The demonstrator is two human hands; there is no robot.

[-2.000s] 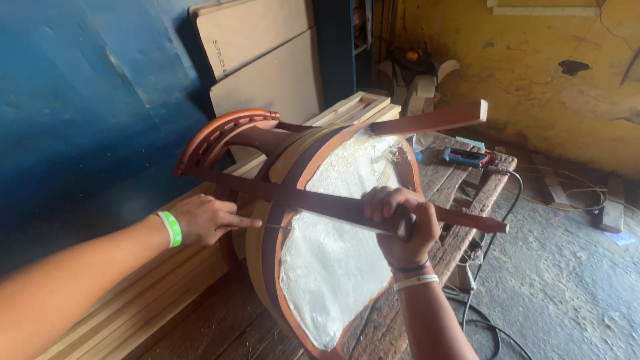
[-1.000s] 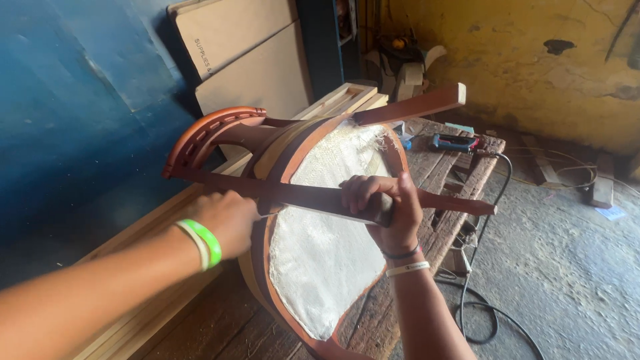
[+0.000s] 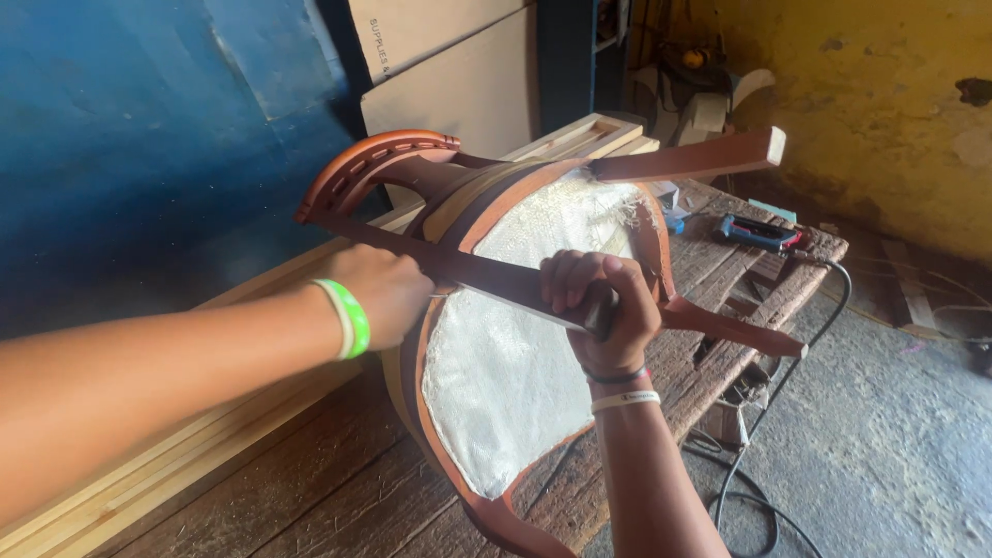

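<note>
A wooden chair (image 3: 496,225) lies tipped on the bench, its legs pointing right and its curved backrest (image 3: 380,159) at the left. White woven fabric (image 3: 511,372) covers the underside of the seat, with frayed threads near the upper right edge. My right hand (image 3: 608,306) grips the end of a chair leg (image 3: 488,279) that crosses in front of the fabric, and something dark shows within the grip. My left hand (image 3: 387,294) is a fist at the seat's side rail, just below that leg. A thin metal tip shows beside its fingers; the rest of the tool is hidden.
The worn plank bench (image 3: 697,372) holds a blue and red staple gun (image 3: 756,232) at the right, with a dark hose (image 3: 833,310) running down to the floor. Long pale timber strips (image 3: 194,465) lie along the left. Cardboard sheets (image 3: 457,85) lean behind the chair.
Two seconds ago my left index finger was stretched toward the fabric edge; now the hand is closed at the rail. My right hand has stayed on the leg.
</note>
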